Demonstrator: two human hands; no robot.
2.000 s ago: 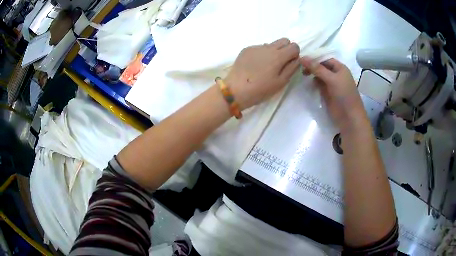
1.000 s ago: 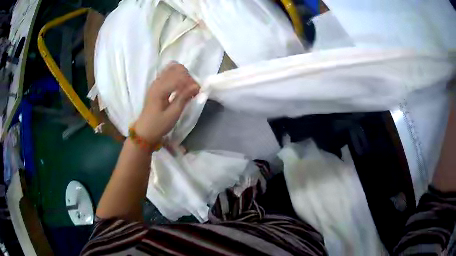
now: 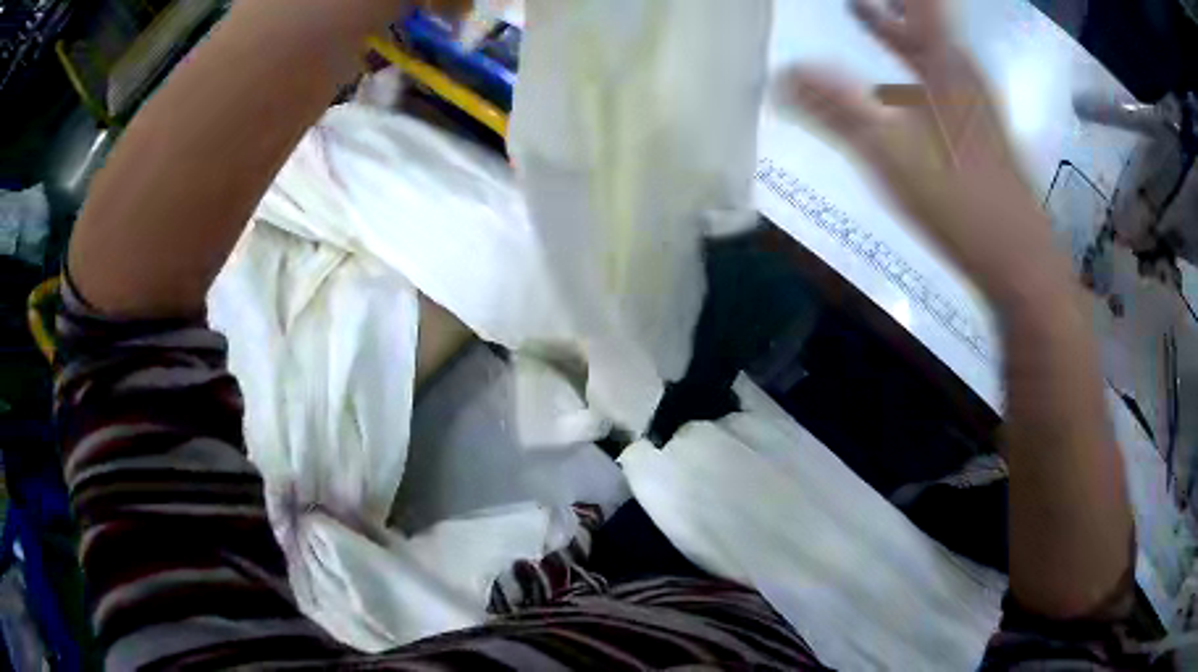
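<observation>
A long white fabric piece (image 3: 631, 158) hangs from the top edge of the view down over the gap beside the table, slightly blurred. My left arm is raised at the upper left. My left hand (image 3: 440, 8) is almost wholly cut off by the top edge, so its grip is hidden. My right hand (image 3: 933, 145) is blurred above the table, fingers apart, with no cloth seen in it. A heap of white garment pieces (image 3: 342, 355) lies at the left. Another white piece (image 3: 801, 525) lies across my lap.
The white table (image 3: 867, 250) with its printed ruler scale runs along the right. The sewing machine (image 3: 1150, 184) stands at the far right, blurred. A yellow rail (image 3: 440, 85) and a blue bin (image 3: 480, 53) are behind the heap. Dark metal tools (image 3: 1172, 381) lie at the right.
My left hand has gone from the heap up to the top edge. The white piece stretched sideways before now hangs down. My right hand has come into view over the table.
</observation>
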